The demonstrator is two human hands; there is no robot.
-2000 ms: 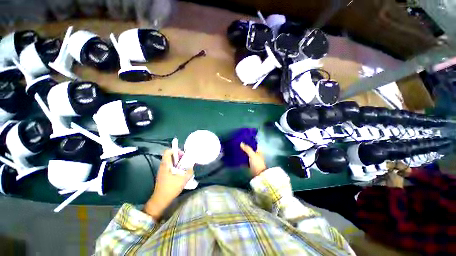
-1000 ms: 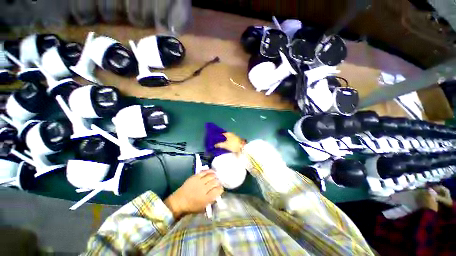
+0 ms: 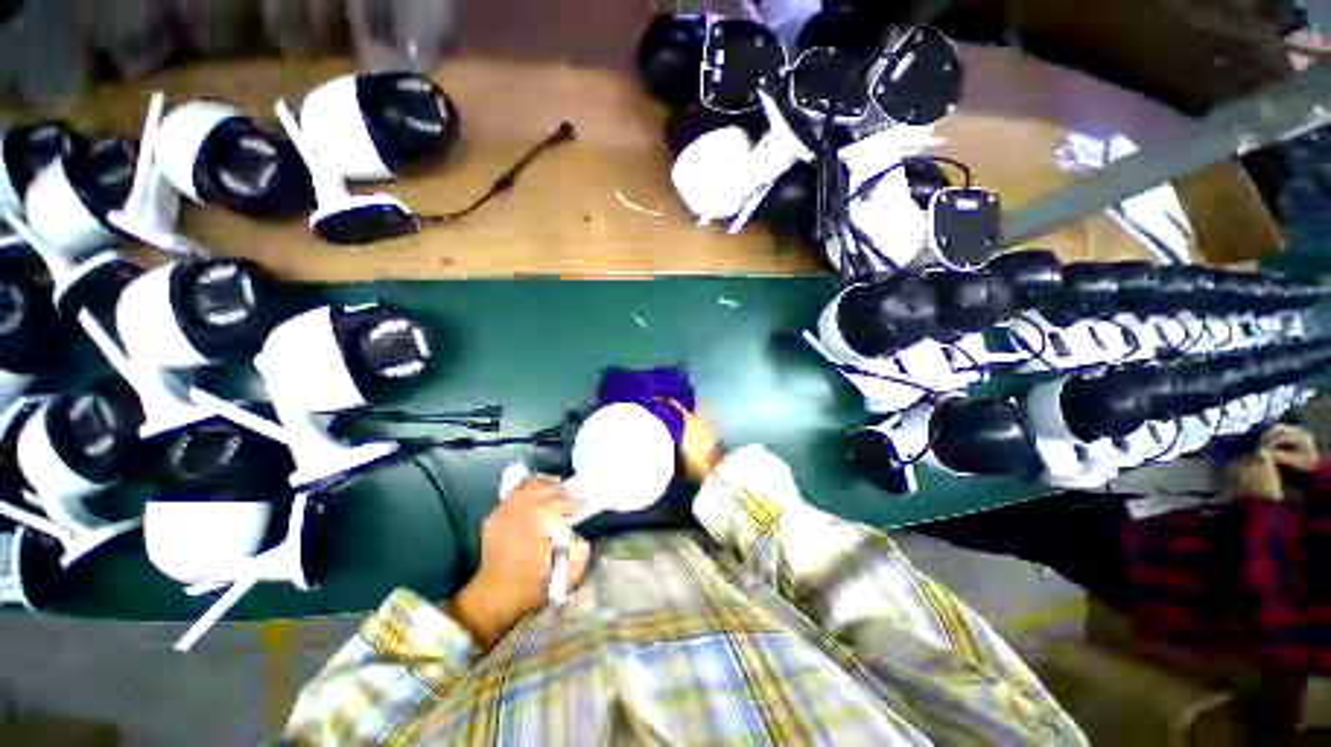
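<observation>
A white security camera [image 3: 623,457] is held just above the green mat in front of my body, its round white housing facing up. My left hand [image 3: 521,550] is closed around its white bracket at the lower left. My right hand [image 3: 702,439] is at the right side of the housing and holds a dark purple cloth [image 3: 647,388], bunched against the housing's far and right side. The housing hides part of the cloth and some fingers. Its black ball head is not clearly visible.
White-and-black cameras [image 3: 314,362] stand grouped at the left, with cables reaching toward the middle. More cameras [image 3: 876,190] are heaped at the back right. Long camera rows [image 3: 1007,438] run to the right. A person in red-and-black checks [image 3: 1226,562] is at the right edge.
Compared with one second ago, my right hand and cloth have moved from beyond the camera to its right side. The housing sits higher in view. My left hand keeps its hold on the bracket.
</observation>
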